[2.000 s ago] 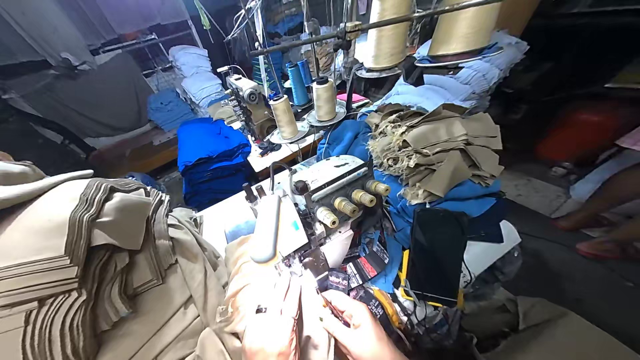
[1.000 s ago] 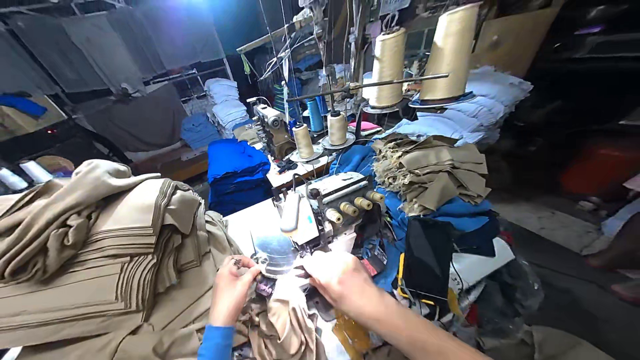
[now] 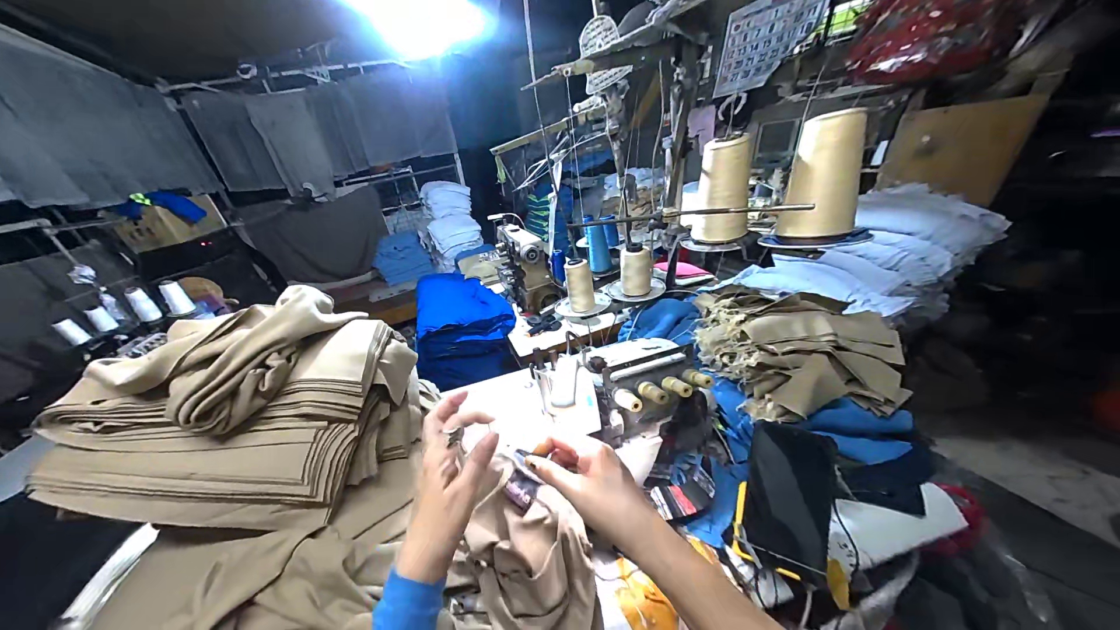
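My left hand [image 3: 451, 477] is raised at the lower middle with its fingers apart, a ring on one finger, and nothing plainly held. Just to its right, my right hand [image 3: 591, 486] pinches a small object [image 3: 525, 462] between thumb and fingers; what it is cannot be told. Under both hands lies a bunched beige fabric piece [image 3: 529, 551], with a small dark label [image 3: 521, 490] beside the fingertips. The overlock sewing machine [image 3: 643, 376], with several yellowish tension dials, stands right behind my hands.
Stacked beige fabric panels [image 3: 201, 472] rise at the left. Blue folded cloth [image 3: 464, 319] lies behind the machine. Cut beige pieces [image 3: 814, 350] are heaped at the right, above a black cloth [image 3: 792, 490]. Thread cones [image 3: 724, 188] stand on a rack; another sewing machine [image 3: 523, 258] is farther back.
The left hand, whose fingers were together near the work one second ago, now has them spread. The greyish round piece seen between the hands then is no longer plain. The view has tilted up.
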